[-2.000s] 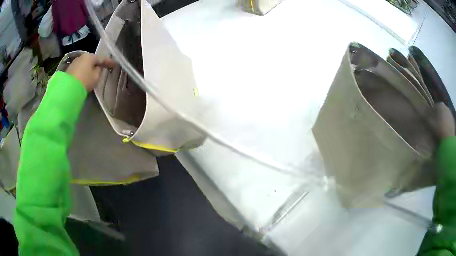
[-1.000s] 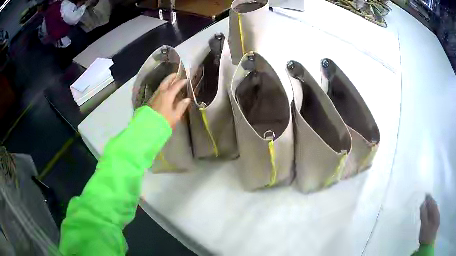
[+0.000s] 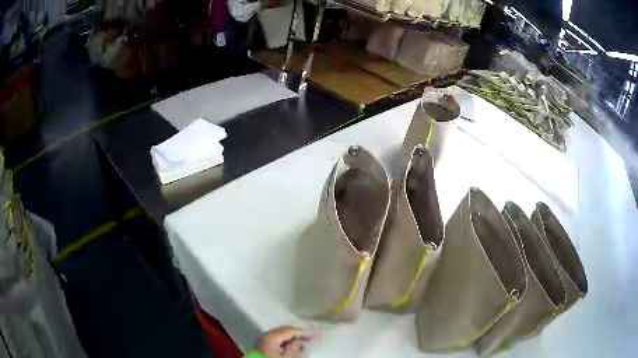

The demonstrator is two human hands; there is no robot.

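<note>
Several beige open-topped bag bodies stand upright in a row on the white table (image 3: 231,238). The leftmost bag body (image 3: 315,273) gapes widest, with a yellow strip down its end. Another bag body (image 3: 448,301) stands mid-row, and two narrower ones overlap at its right. A slimmer bag (image 3: 417,133) stands behind the row. My left hand (image 3: 285,341), in a green sleeve, is low at the picture's bottom edge, partly cut off, below the leftmost bag and apart from it. Its fingers look loosely spread and empty. My right hand is out of the picture.
White sheets (image 3: 187,150) and a large pale panel (image 3: 220,98) lie on a dark table (image 3: 259,126) at left. Brown boards (image 3: 343,70) and a loaded rack are behind. Flat pieces with yellow edges (image 3: 525,101) are piled at the far end. Yellow lines (image 3: 87,241) mark the floor.
The view has swung left and up, showing more of the dark table and rack. My left hand has left the leftmost bag and is now low. My right hand has gone out of view.
</note>
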